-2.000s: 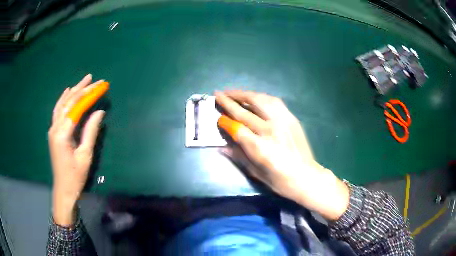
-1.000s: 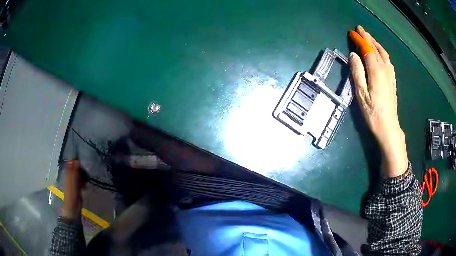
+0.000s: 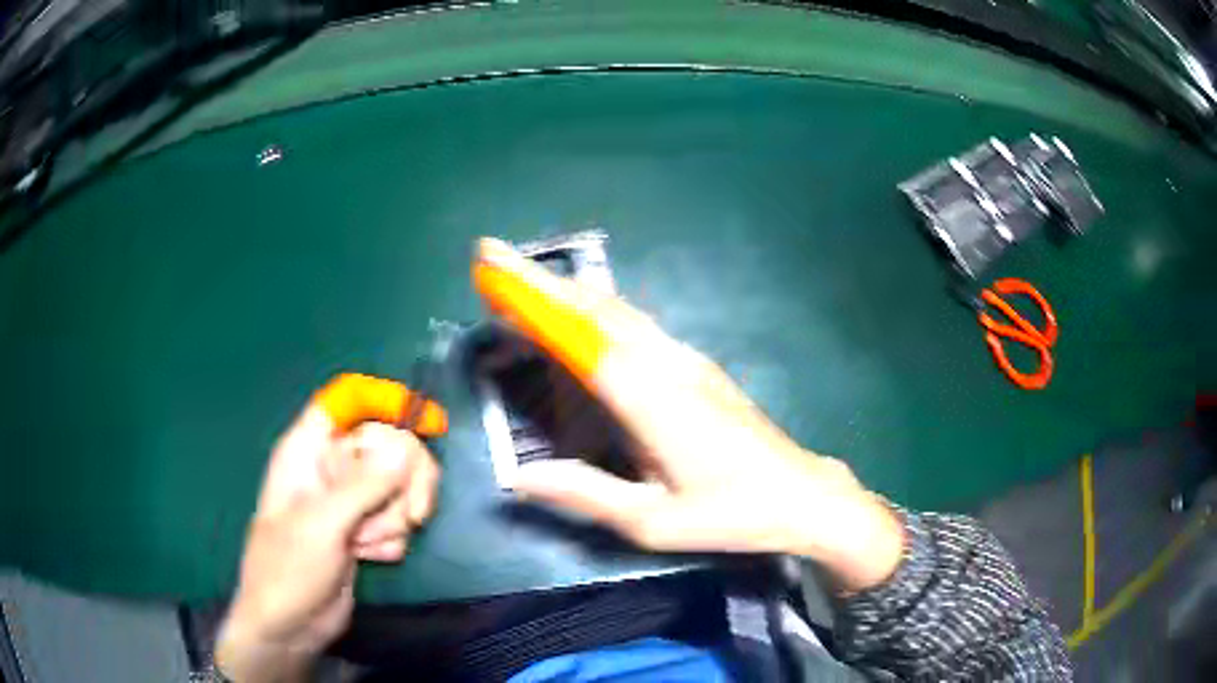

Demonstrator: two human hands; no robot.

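Note:
The silver-grey fixture (image 3: 499, 447) lies on the green bench in front of me, partly hidden under my right hand. My right hand (image 3: 667, 427) is blurred and spread over it: an orange-cotted finger reaches across its upper part and the thumb is at its lower left corner. The fingers are apart. My left hand (image 3: 350, 500) is left of the fixture, fingers curled, an orange cot on the index finger. A small dark piece, seemingly a black cable end (image 3: 417, 411), shows at that fingertip. Blur hides the rest of the cable.
Several stacked grey fixtures (image 3: 994, 200) lie at the right back of the bench (image 3: 747, 147). Orange-handled scissors (image 3: 1021, 334) lie just in front of them. Black cables (image 3: 534, 627) run along the near bench edge by the lap. A green strip borders the far edge.
The view has swung back to face the bench. My left hand has risen from below the bench edge to beside the fixture. My right hand has moved from the fixture's side to over it.

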